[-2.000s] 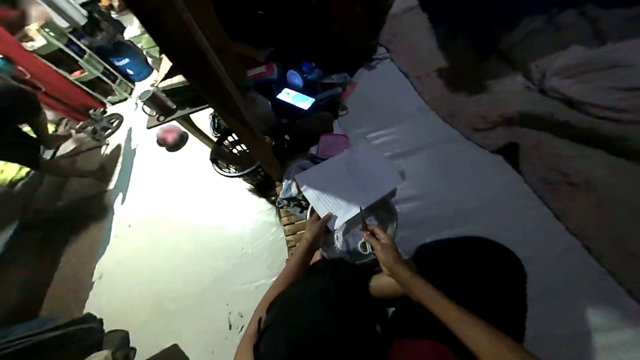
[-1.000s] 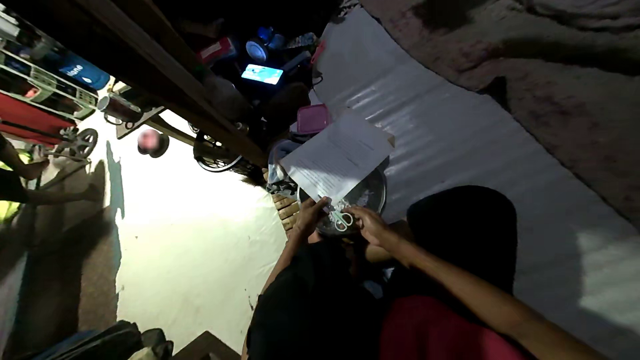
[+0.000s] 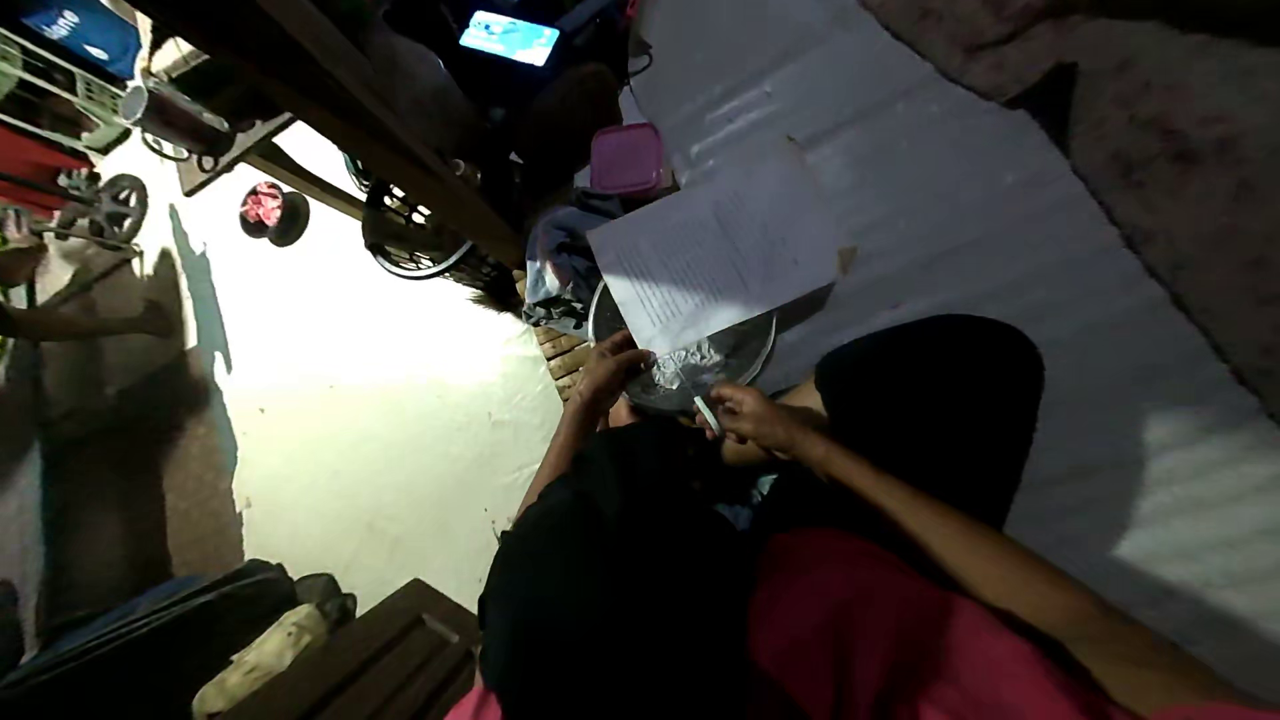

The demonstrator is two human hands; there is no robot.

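My right hand [image 3: 750, 418] grips a pair of scissors [image 3: 707, 412] by the pale handle, blades pointing up and left. My left hand [image 3: 612, 366] pinches something small and pale at its fingertips, just left of the scissor tips; what it is cannot be made out. Both hands are over the near side of a round metal tray or basin [image 3: 765, 352], which holds crumpled whitish material [image 3: 690, 362]. A printed sheet of paper [image 3: 715, 255] lies across the far part of the basin, its near corner close to my left fingertips.
Beyond the paper are a pink-lidded container [image 3: 627, 160] and a lit phone [image 3: 510, 38]. Bunched cloth [image 3: 562, 262] lies left of the basin. A dark basket [image 3: 415, 225] stands under a wooden beam [image 3: 420, 150]. At the far left another person's arm [image 3: 85, 323] shows.
The scissors, held between both hands a second ago, are now in my right hand, lower and to the right of my left hand. The view has shifted.
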